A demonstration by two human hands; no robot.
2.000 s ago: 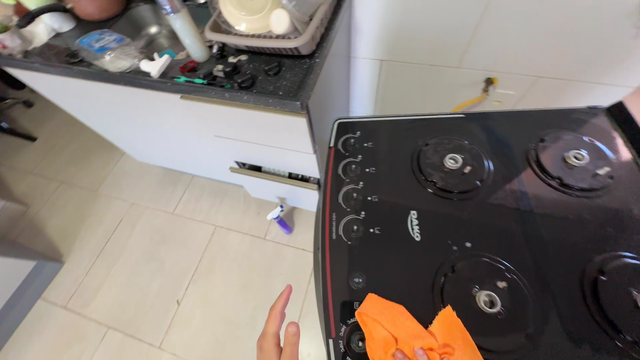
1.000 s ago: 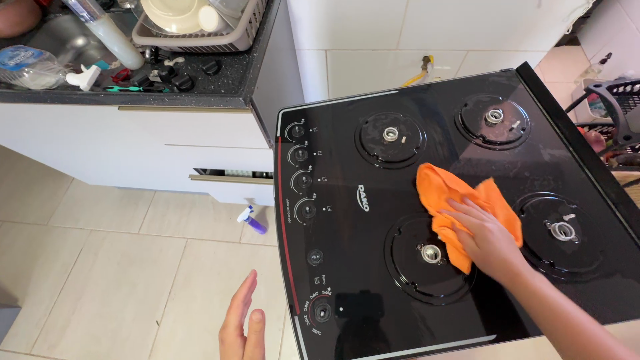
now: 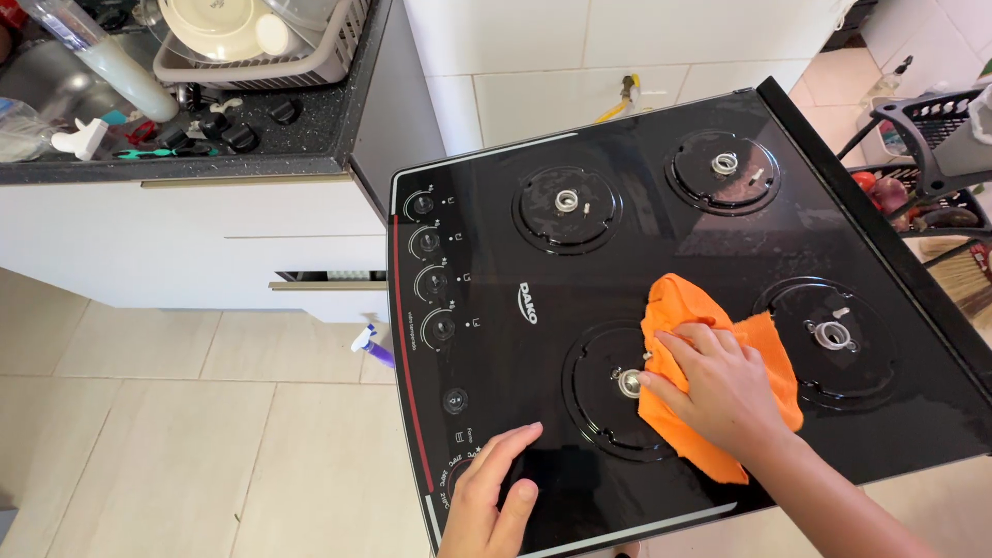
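An orange cloth [image 3: 682,310] lies bunched under my right hand [image 3: 713,380], which presses it on the black glass top of a Dako gas stove [image 3: 620,287]. The cloth covers part of a burner recess near the stove's front, beside its metal burner base [image 3: 629,383]. My left hand [image 3: 496,492], empty with its fingers apart, is over the corner by the oven dial and partly hides it. Four round burner recesses show without grates or caps. Along the left edge the knob positions [image 3: 428,242] have no knobs on them.
At the upper left, a dark counter [image 3: 318,147] carries loose black knobs [image 3: 240,137], a dish rack [image 3: 333,54] and a bottle by the sink. A purple spray bottle [image 3: 376,349] stands on the floor. A drawer [image 3: 325,286] is partly open. Baskets [image 3: 930,194] stand right of the stove.
My right hand and the orange cloth have moved from the stove's control edge to the front burners. My left hand has come over the stove's corner. The view has shifted right.
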